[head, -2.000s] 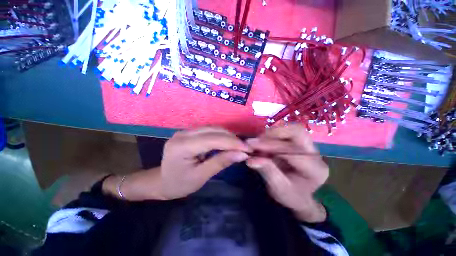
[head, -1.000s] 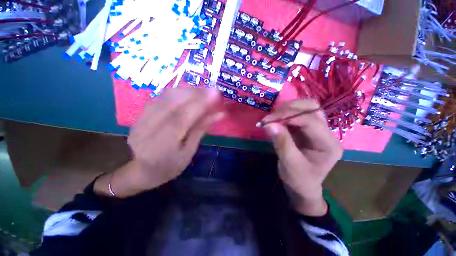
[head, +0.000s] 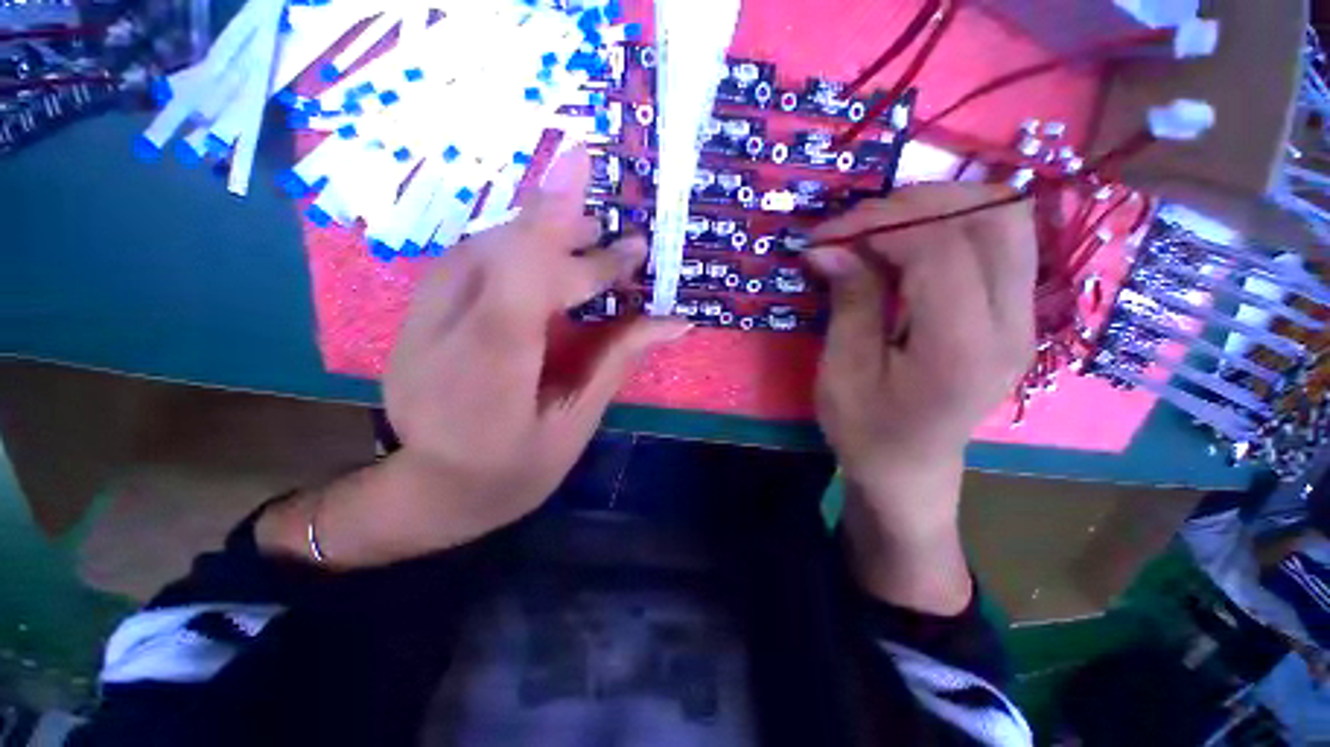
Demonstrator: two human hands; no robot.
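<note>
The circuit board panel point(head: 744, 190) lies on the pinkish-red mat in front of me, with white ribbon cables point(head: 680, 161) across its left part. My left hand point(head: 503, 350) is at the panel's left edge, fingers apart, thumb beside the lower end of the ribbon cables. Whether it presses the panel is hard to tell. My right hand point(head: 919, 314) pinches a red wire lead point(head: 948, 219) between thumb and index finger. The lead's end is at the right part of a lower board strip. Whether it sits in a socket cannot be seen.
A pile of ribbon cables point(head: 423, 124) lies left of the panel. A pile of red leads point(head: 1072, 314) lies right, partly behind my right hand. Boards with cables attached point(head: 1174, 292) are farther right. A cardboard box point(head: 1218, 110) stands at the upper right. The mat point(head: 729, 391) reaches the bench edge.
My right hand has moved up and right with the red lead, onto the panel. My left hand has opened out beside the panel's left edge. The two hands were together two seconds ago.
</note>
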